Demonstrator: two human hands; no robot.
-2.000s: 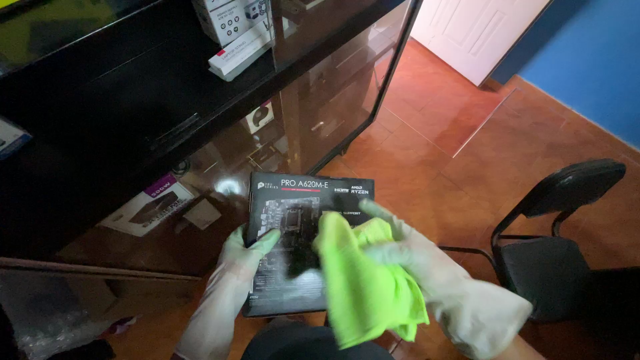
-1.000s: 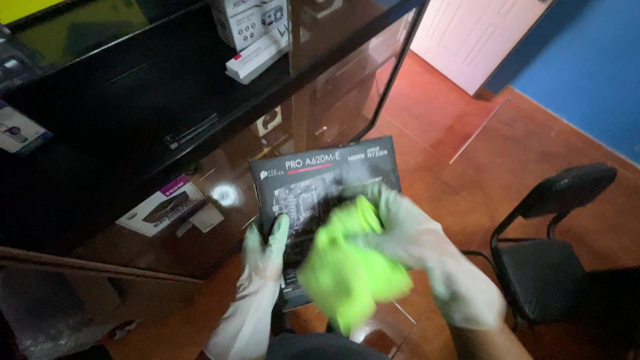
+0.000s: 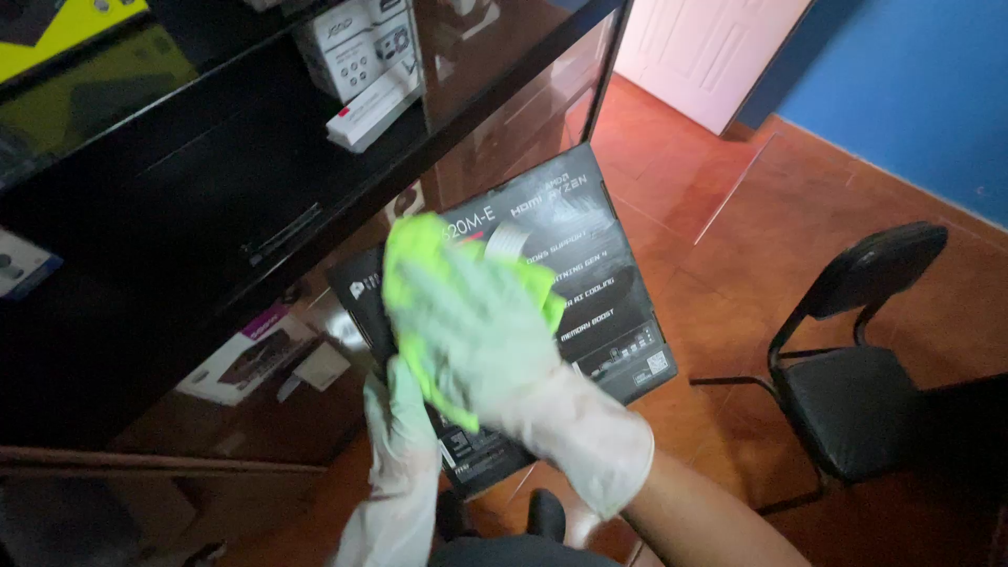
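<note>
A black motherboard box (image 3: 614,315) is held up tilted in front of me, its printed face towards the camera. At its left edge my left hand (image 3: 405,425), in a pale rubber glove, grips it; part of those fingers is hidden. My right hand (image 3: 480,331), gloved too and blurred, presses a bright green cloth (image 3: 425,260) flat against the upper left part of the box. The cloth and hand cover much of the printed picture.
A black shelf (image 3: 173,189) with glass runs along the left, holding white boxes (image 3: 354,55) at the top. Behind lower glass lies another white box (image 3: 244,358). A black chair (image 3: 858,402) stands at the right on the tiled floor (image 3: 669,197), with a white door (image 3: 701,55) and blue wall beyond.
My right hand has moved the cloth from the right and lower part of the box to its upper left. The box is now tilted more, its right side raised.
</note>
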